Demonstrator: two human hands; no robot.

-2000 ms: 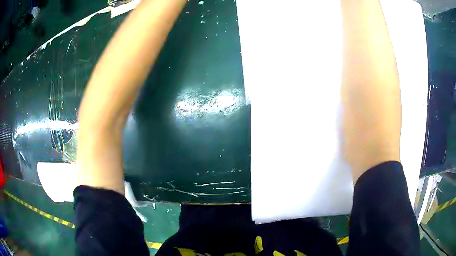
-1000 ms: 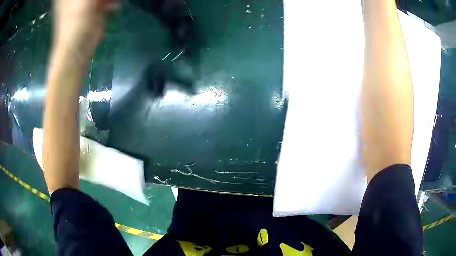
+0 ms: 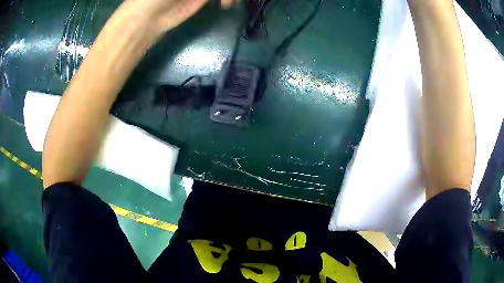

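A black power adapter (image 3: 236, 91) lies on the dark green mat near the middle, its two shiny pins towards me. Black cord (image 3: 255, 19) runs from its far end up to the top edge. Another dark, blurred item (image 3: 185, 95) lies just left of the adapter. My left hand (image 3: 179, 10) is at the top edge, left of the cord; its fingertips are cut off, so its grip cannot be told. My right forearm lies over the white foam sheet (image 3: 387, 160); the right hand is beyond the top edge.
A smaller white foam strip (image 3: 138, 153) lies at the left table edge under my left forearm. A thin black cable (image 3: 298, 32) runs diagonally at the upper middle. Clear plastic film or tape is at the upper left. The scratched near edge of the mat is before my body.
The adapter and cords now show on the mat, which was bare before a dark blur crossed it. My left hand has come into view and moved right. The view has shifted left.
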